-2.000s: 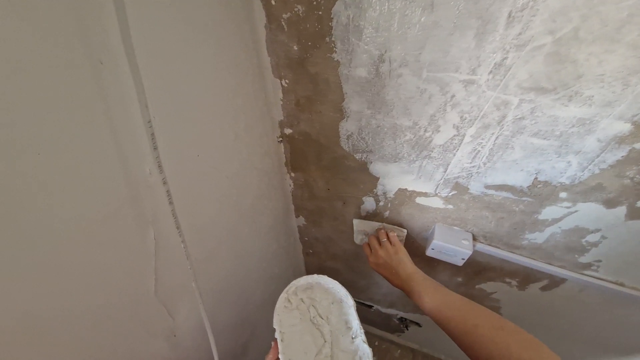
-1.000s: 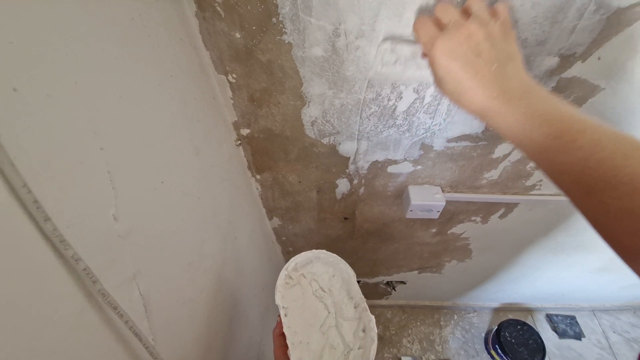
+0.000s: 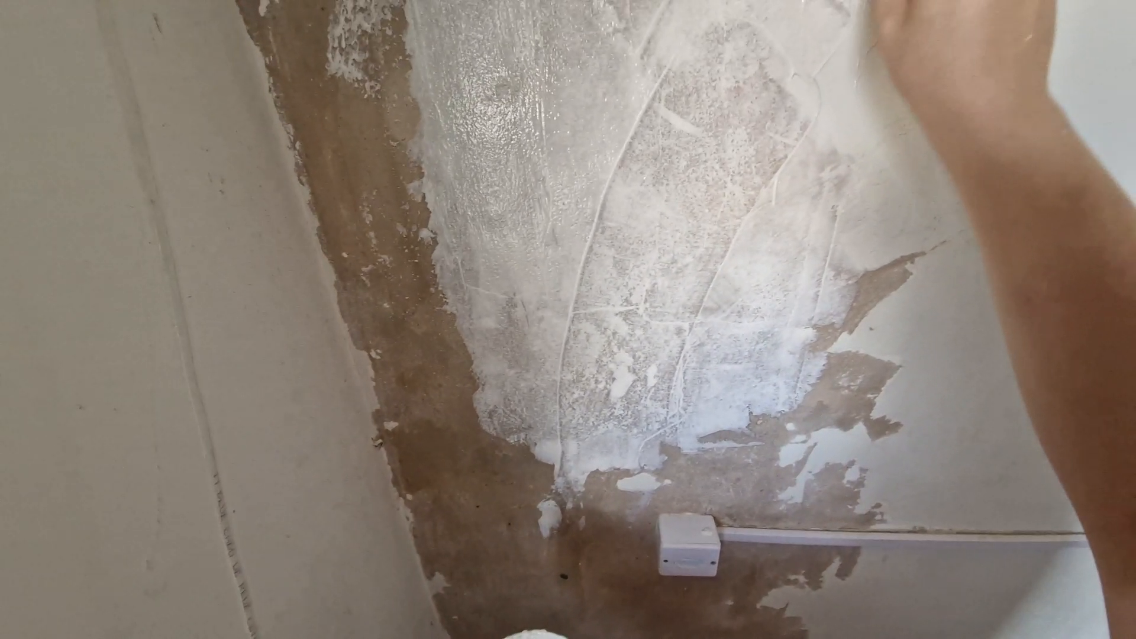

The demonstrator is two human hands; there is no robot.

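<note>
My right hand (image 3: pixel 967 44) is raised against the wall at the top right edge, its fingers cut off by the frame, so what it holds is out of sight. Left of it a broad patch of wet white filler (image 3: pixel 515 177) with curved ridges covers the wall. Bare brown plaster (image 3: pixel 444 461) borders the patch on the left and below. Only the white top rim of the filler tub (image 3: pixel 535 634) shows at the bottom edge. My left hand is not in the frame.
A white electrical box (image 3: pixel 689 545) sits low on the wall, with white cable trunking (image 3: pixel 896 538) running right from it. On the left an adjoining pale wall (image 3: pixel 266 293) meets this one at a corner, and a cable (image 3: pixel 213 470) runs down it.
My right hand has gone from beside the electrical box, up across the filler, to the upper right. The tub has mostly left the view, which has shifted upward. Filler low on the patch has more ridges.
</note>
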